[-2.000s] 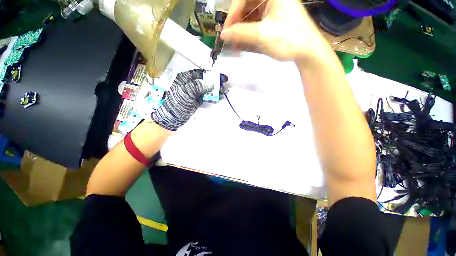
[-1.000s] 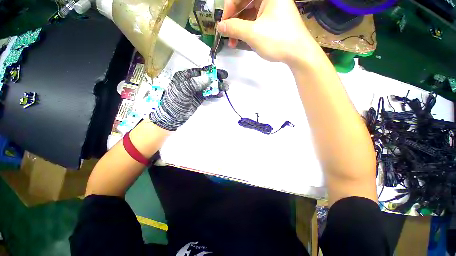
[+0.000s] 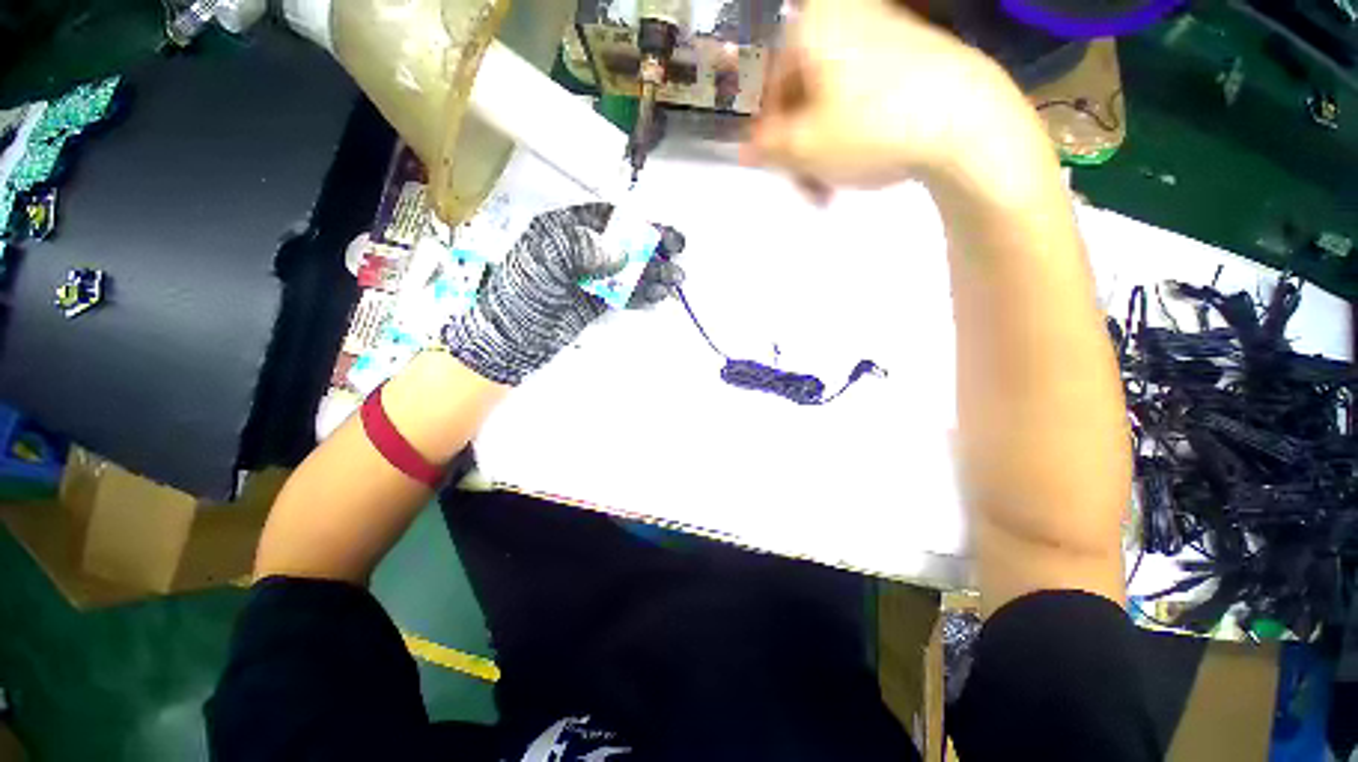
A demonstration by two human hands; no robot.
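My left hand (image 3: 544, 290), in a grey-black mottled glove, holds a small teal circuit board (image 3: 629, 265) over the white board (image 3: 715, 476). A black cable (image 3: 772, 381) runs from beside the gloved fingers to a tied bundle lying on the white board. The soldering iron (image 3: 646, 119) points down from a fixture, its tip just above the circuit board. My bare right hand (image 3: 856, 112) is blurred, to the right of the iron and apart from it; whether it holds anything cannot be told.
A yellowish fume hood (image 3: 465, 134) hangs at upper left. A tangled cable pile (image 3: 1236, 447) lies at right. Teal boards (image 3: 465, 276) lie left of the glove. A black mat (image 3: 164, 283) is at far left, a purple-rimmed fan (image 3: 1095, 18) at the top right.
My right hand has moved right, away from the iron, uncovering the fixture behind. The circuit board has tilted in my left hand and sits slightly lower, clear of the iron's tip.
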